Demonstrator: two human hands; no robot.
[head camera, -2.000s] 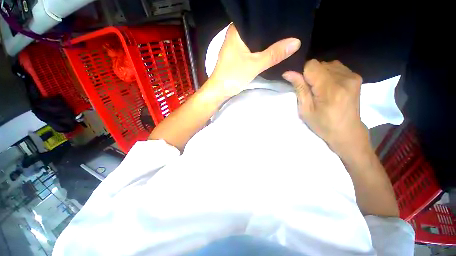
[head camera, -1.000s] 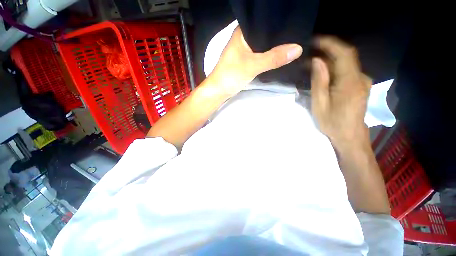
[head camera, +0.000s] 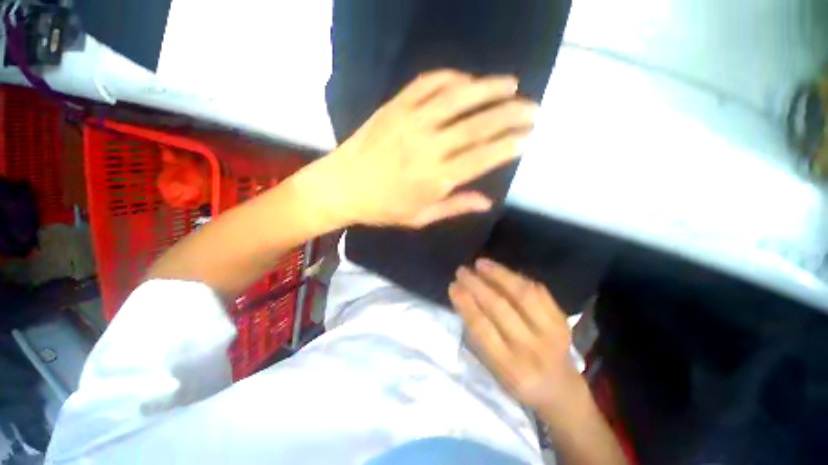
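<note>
A black fabric panel (head camera: 409, 250) lies over the front edge of the white table, and its lower end reaches toward my lap. My left hand (head camera: 431, 154) rests palm down on the panel with its fingers spread. My right hand (head camera: 517, 336) is lower, with its fingertips on black fabric near the panel's lower edge. Its thumb is hidden, so I cannot tell if it grips the cloth. More black fabric hangs below the table edge at the right.
The white table (head camera: 672, 145) spans the top and right. A red slotted basket (head camera: 136, 209) stands below it on the left, with orange-red stuff inside. A dark device (head camera: 50, 36) and a purple strip are at the upper left. A blurred dark object is at the right rim.
The view has shifted to show the white table. My left hand has turned palm down onto the panel. My right hand has moved lower, and the panel now lies across the table edge.
</note>
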